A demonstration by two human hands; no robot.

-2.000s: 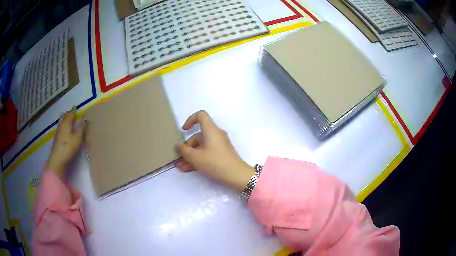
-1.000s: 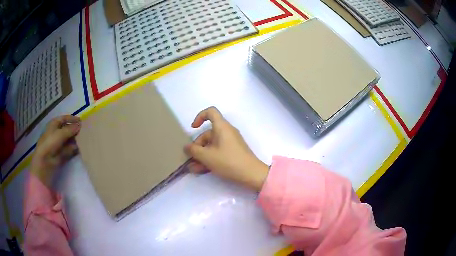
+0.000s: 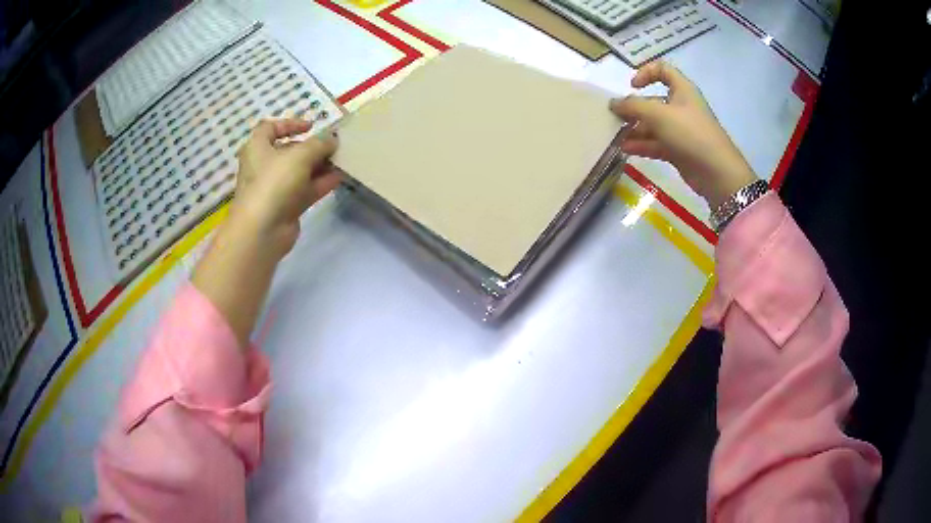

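A square grey-brown cardboard cover sheet lies flat on top, over the layered clear edges of the tray stack. My left hand holds the left corner of the cardboard-topped layer between thumb and fingers. My right hand pinches its right corner. The upper layer sits on or just above the stack; the frame does not show which. What lies under the cardboard is hidden except for its shiny edges.
White tray grids with dark parts lie beyond the yellow line at the left. More trays on brown card lie at the top right. Another tray shows at the left edge. Yellow tape marks the bench's near right edge.
Both hands have carried the cardboard-topped piece from the left over to the stack on the right. The view has shifted, so the stack now appears nearer the middle.
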